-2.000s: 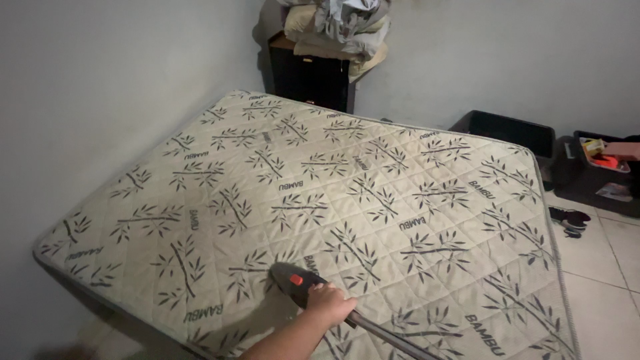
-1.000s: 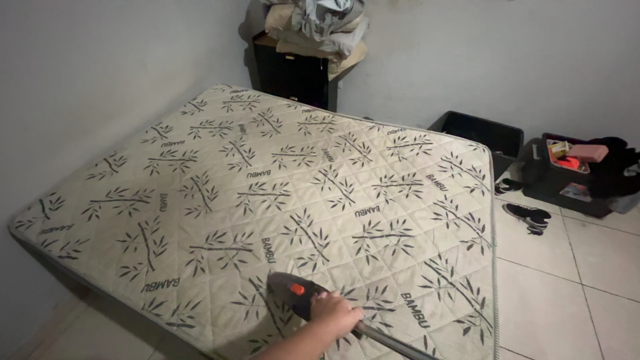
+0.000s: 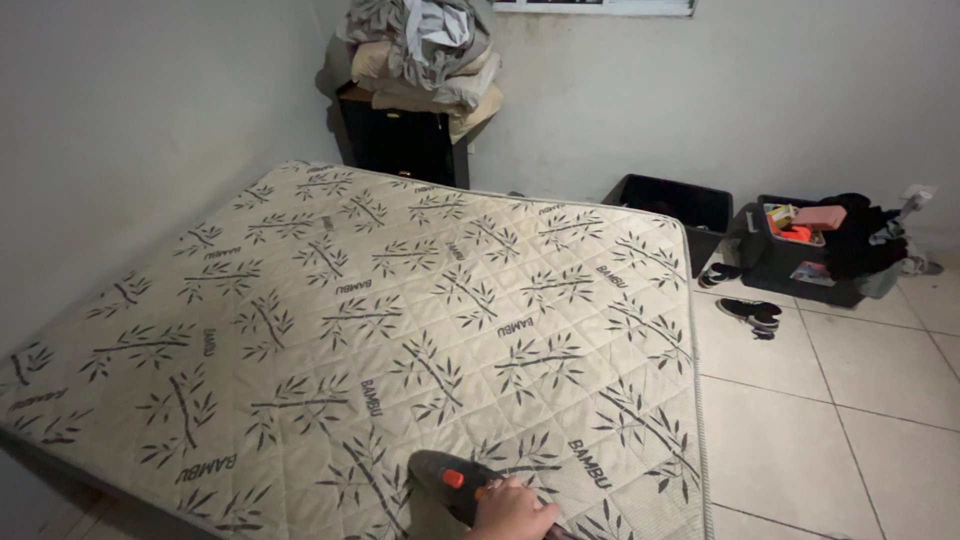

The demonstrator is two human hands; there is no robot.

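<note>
My left hand (image 3: 516, 511) is closed around the dark grey body of what looks like a handheld vacuum cleaner (image 3: 442, 476), at the bottom centre of the head view. A red button shows on its top, and a tube runs from the hand towards the lower right. Its rounded end lies over the near part of a bare quilted mattress (image 3: 300, 300), cream with a dark bamboo-leaf print. Whether that end touches the fabric cannot be told. My right hand is out of view.
Behind the mattress, folded bedding (image 3: 427, 60) is piled on a black drawer cabinet (image 3: 397, 146). At the right stand a black bin (image 3: 705, 244) and another full of things (image 3: 780, 259). Shoes (image 3: 750, 311) lie on the tiled floor (image 3: 757, 420). A wall borders the left.
My left hand and the vacuum cleaner have moved to the right across the mattress; the dark end was left of a printed word and is now right of it. The view has shifted.
</note>
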